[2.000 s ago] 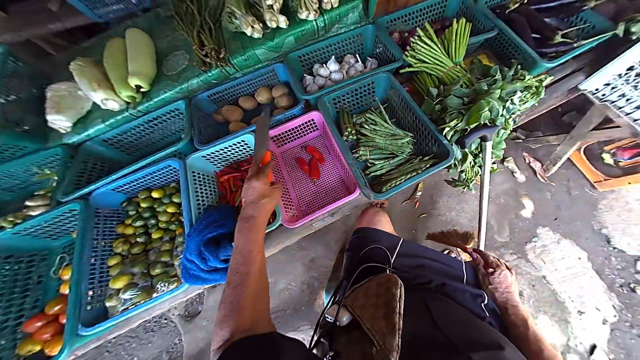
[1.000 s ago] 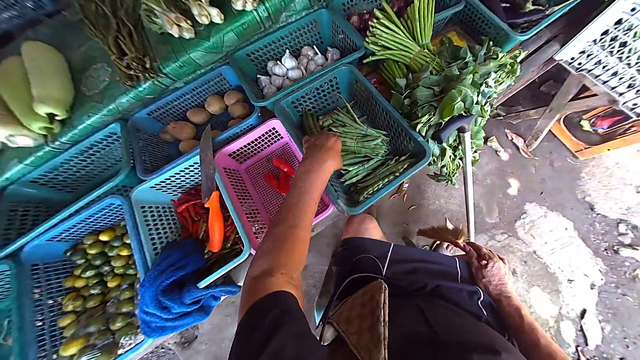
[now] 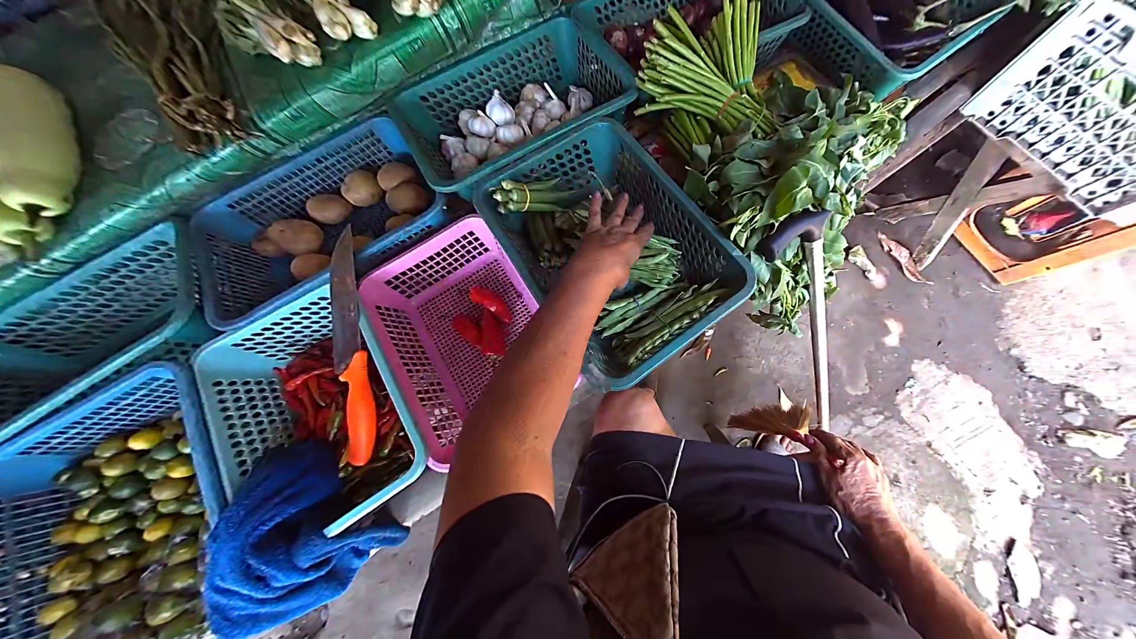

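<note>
My left hand, palm down with fingers spread, is over bundled long green beans in a teal plastic basket. A knife with an orange handle lies on the red chillies, its blade across the rim beside the potato basket. Several red peppers lie in the pink basket. At my lap, my right hand is closed around the end of a brown, bristly whisk-like thing. A metal walking stick with a dark handle stands just behind that hand.
Baskets of garlic, potatoes and small green-yellow citrus fruits surround the chillies. A blue towel hangs over the chilli basket's near edge. Leafy greens lie right of the beans. A white crate stands at upper right.
Two seconds ago my left hand held the knife; now the knife lies on the chilli basket. That hand has moved right to the beans, and its fingers have spread. My right hand has stayed at my lap.
</note>
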